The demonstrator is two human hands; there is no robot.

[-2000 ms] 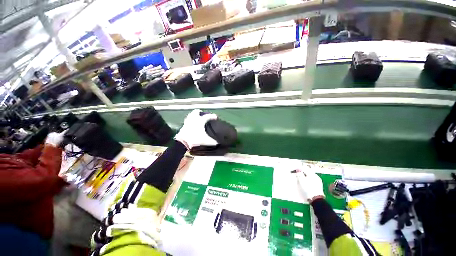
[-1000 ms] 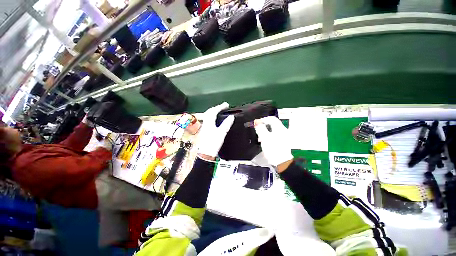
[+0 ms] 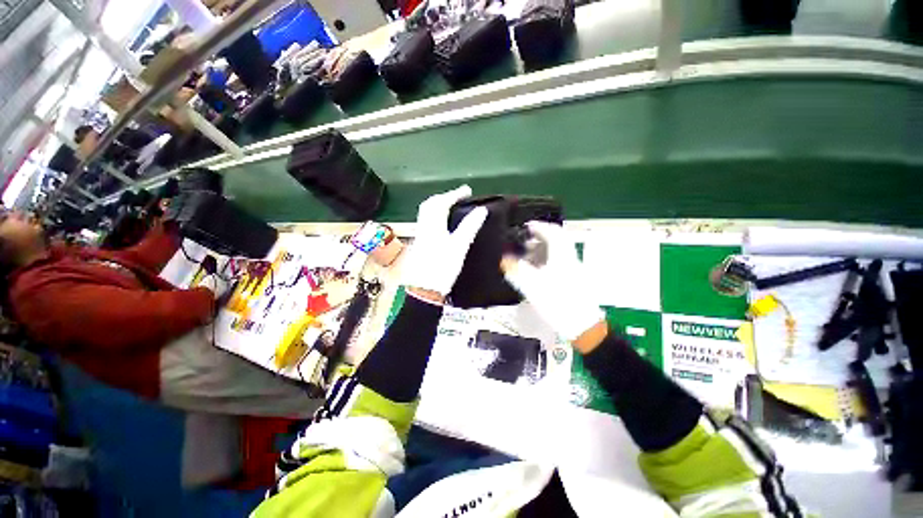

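Observation:
A black speaker cabinet (image 3: 486, 271) stands on the carton-covered bench in front of me, near the belt. My left hand (image 3: 441, 248), in a white glove, holds its left side and top edge. My right hand (image 3: 555, 283), also gloved, is at its right front. The right fingers are blurred near a small dark spot on the cabinet, and I cannot tell whether they hold something small. The flattened printed carton (image 3: 698, 349) lies under and right of the cabinet.
Another cabinet (image 3: 337, 174) sits on the green belt (image 3: 648, 152) at the left. A person in red (image 3: 111, 319) works at the left. Tools, a yellow-handled one (image 3: 295, 341) and a lit box (image 3: 372, 239) lie left. Black strips (image 3: 863, 319) lie right.
The view has swung down and left. The cabinet has come from the belt's edge onto the bench. My right hand has moved from the carton to the cabinet and lately shifted slightly at its front.

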